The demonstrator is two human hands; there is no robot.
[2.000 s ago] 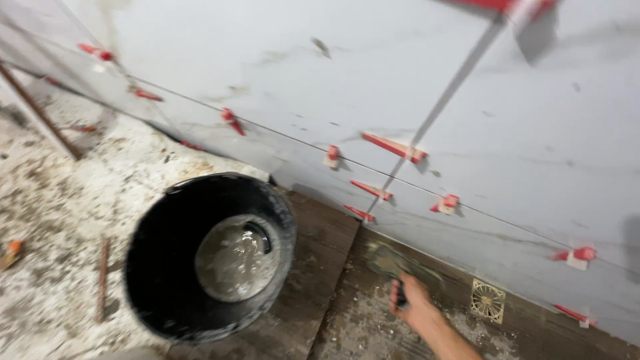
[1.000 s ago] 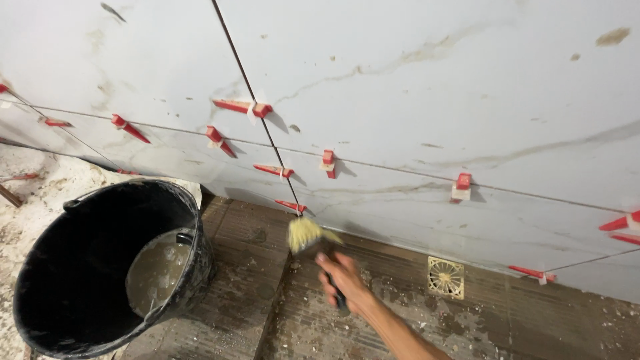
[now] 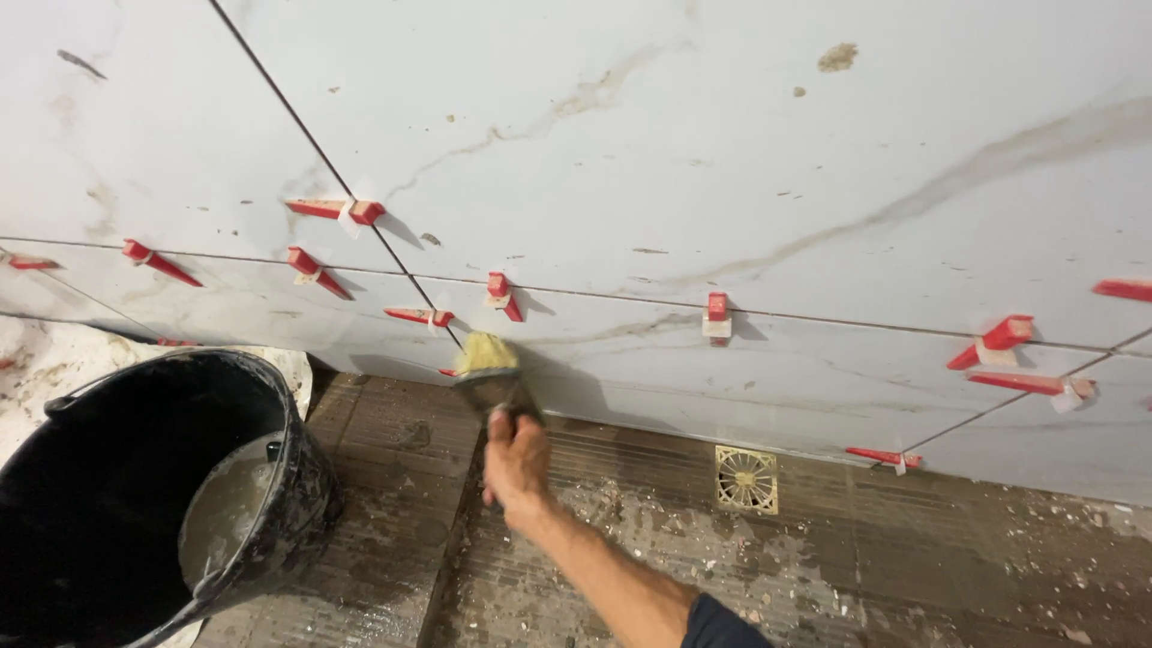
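My right hand grips a wide flat brush by its handle. Its pale yellow bristles point up at the foot of a marble-look wall tile, beside the dark vertical joint and over part of a low red wedge. Red tile-levelling wedges in white clips line the joints. A black plastic bucket, smeared with dried residue, stands at the lower left and holds murky water. My left hand is out of view.
A square metal drain grate lies in the wet brown floor tiles, which carry scattered light debris. Behind the bucket, a stained white sheet covers the floor. More wedges stick out at the right.
My right hand has raised the brush from the floor beside the wall to the bottom of the wall tile, near the vertical joint. The view has shifted to the right.
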